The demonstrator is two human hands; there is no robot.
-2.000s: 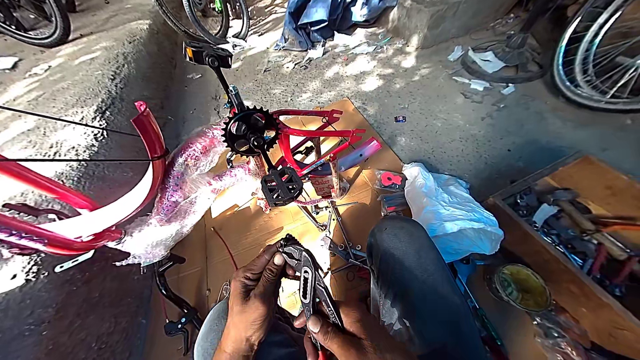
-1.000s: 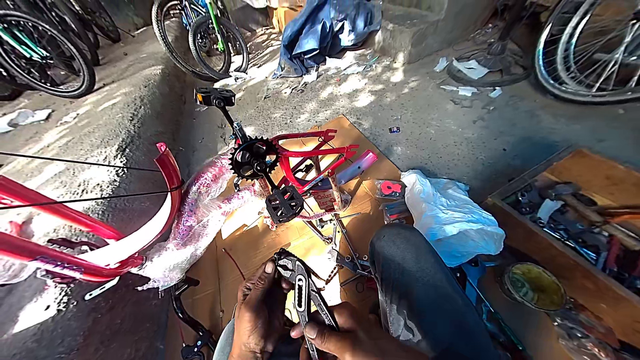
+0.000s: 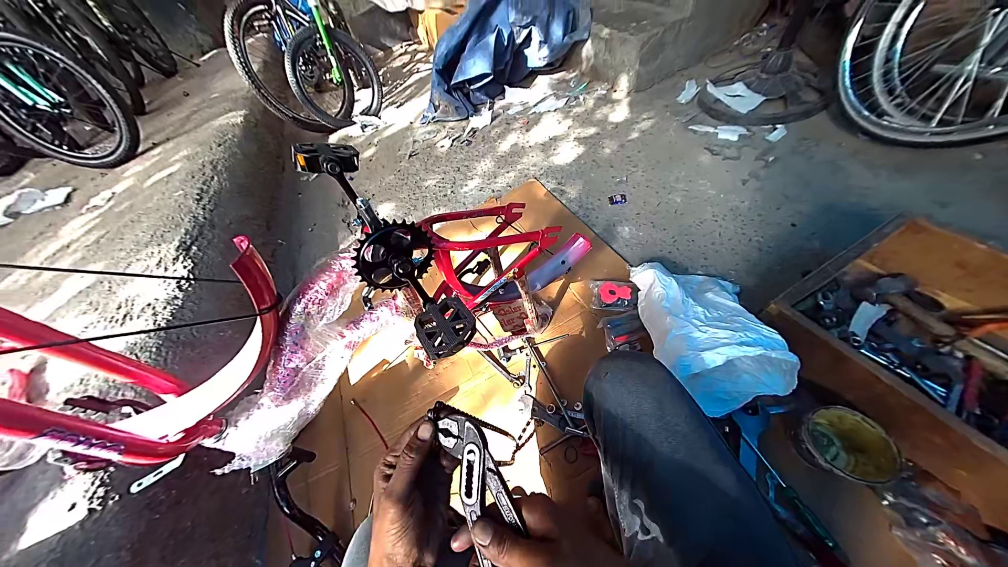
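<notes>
My right hand [image 3: 528,529] grips the handles of metal water pump pliers [image 3: 472,465], whose jaws point up and away from me. Close against the jaws, my left hand [image 3: 409,480] pinches an end of a dark bicycle chain [image 3: 524,429] between thumb and fingers. The rest of the chain hangs in a loop over the cardboard [image 3: 457,390]; what the jaws bite on cannot be made out. Beyond my hands lies a red bicycle frame [image 3: 453,276] with a black chainring [image 3: 392,256] and pedals, the nearer pedal [image 3: 445,327] toward me.
A red fork or frame part [image 3: 157,425] with plastic wrap [image 3: 303,370] is on the left. On the right are a white plastic bag [image 3: 709,339], a round tin [image 3: 850,443] and a wooden toolbox [image 3: 906,378]. Wheels [image 3: 929,71] and bicycles [image 3: 335,71] stand behind.
The pliers have stayed in my right hand, with my left hand beside the jaws. The view has shifted somewhat to the left.
</notes>
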